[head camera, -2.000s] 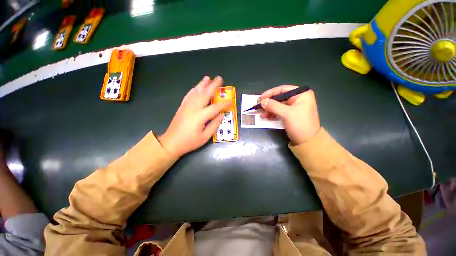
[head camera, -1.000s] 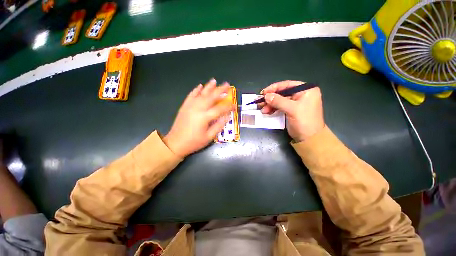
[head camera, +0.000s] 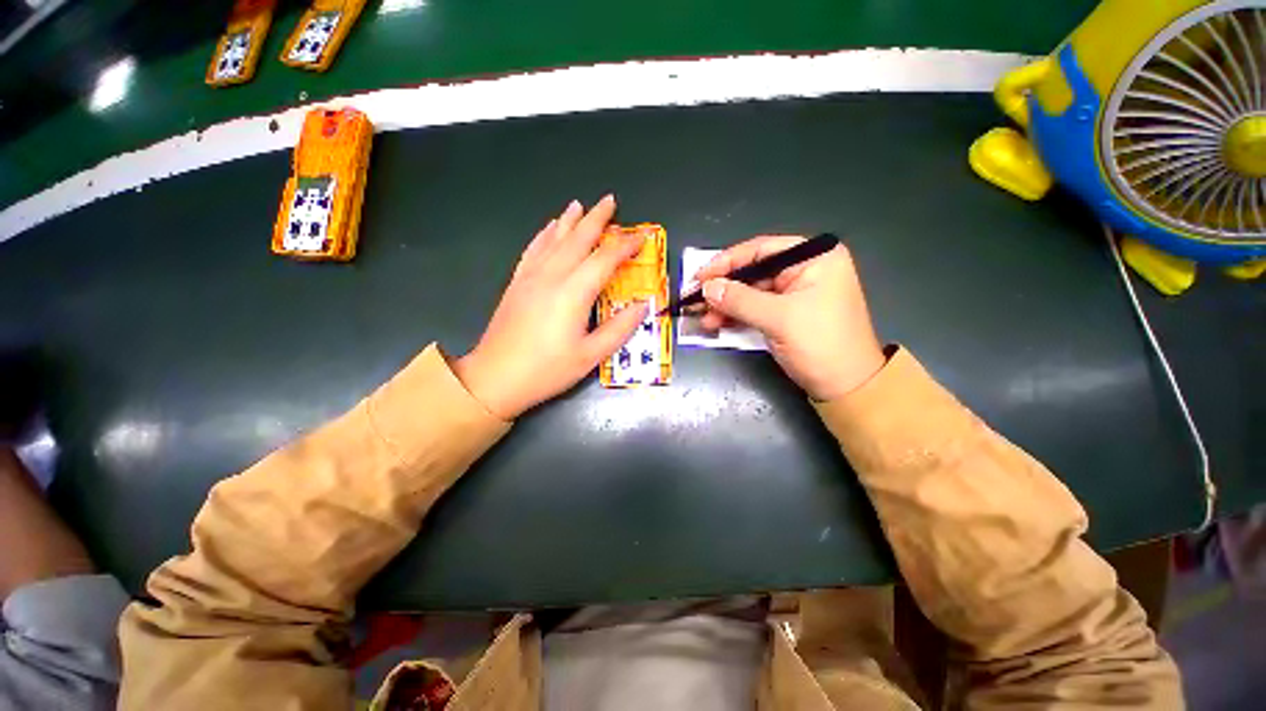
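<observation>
An orange unit (head camera: 637, 347) with a white lower area and black marks lies on the dark green worktop in front of me. My left hand (head camera: 551, 313) rests over its left side, fingers spread across its upper part and thumb on the white area. My right hand (head camera: 805, 308) holds a thin black pen-like tool (head camera: 778, 263) whose tip is at the unit's right edge. A small white sheet (head camera: 725, 335) lies under my right hand, just right of the unit, partly hidden. I cannot tell whether anything is on the tool tip.
Another orange unit (head camera: 322, 185) lies at left by the white edge strip (head camera: 555, 97). Two more orange units (head camera: 239, 42) are on the green belt beyond. A yellow and blue fan (head camera: 1097, 132) stands at right with a white cord. Another person's arm (head camera: 42, 528) shows at lower left.
The black tool's tip has moved left from the white sheet to the orange unit. My left fingers have shifted, uncovering more of the unit. The belt units have moved right and up in the view.
</observation>
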